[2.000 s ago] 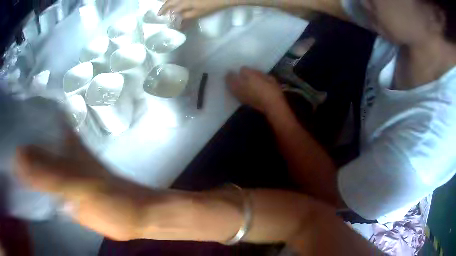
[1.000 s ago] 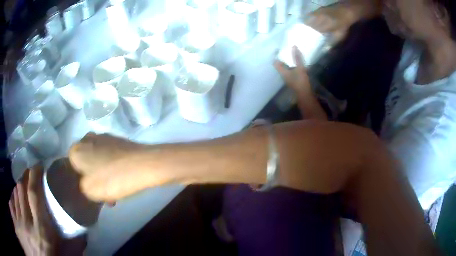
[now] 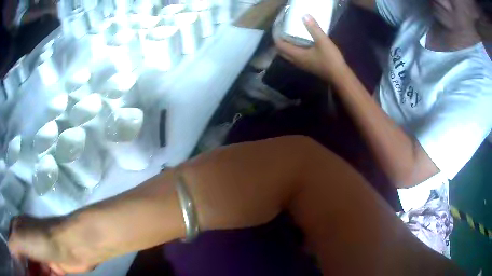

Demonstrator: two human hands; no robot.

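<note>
My right hand [image 3: 46, 245] is at the lower left corner, blurred and partly cut off by the picture's edge. My forearm with a silver bangle crosses the lower part of the view. Faint clear glints show beside the fingers, but I cannot tell what the hand holds. My left hand is not clearly visible. White open-topped containers [image 3: 128, 125] stand close together on the white table [image 3: 186, 102], just beyond my forearm. Some have shiny clear film at their mouths.
A dark strip [image 3: 163, 128] lies near the table's edge. At the right, a person in a white printed T-shirt [image 3: 426, 102] holds a white container [image 3: 310, 19] with clear film around it. More containers stand at the back. The green floor [image 3: 470, 197] shows at the right.
The view has shifted, so the table's containers sit further left and lower. My right hand has moved to the lower left corner. My left hand and the container it held have left clear view.
</note>
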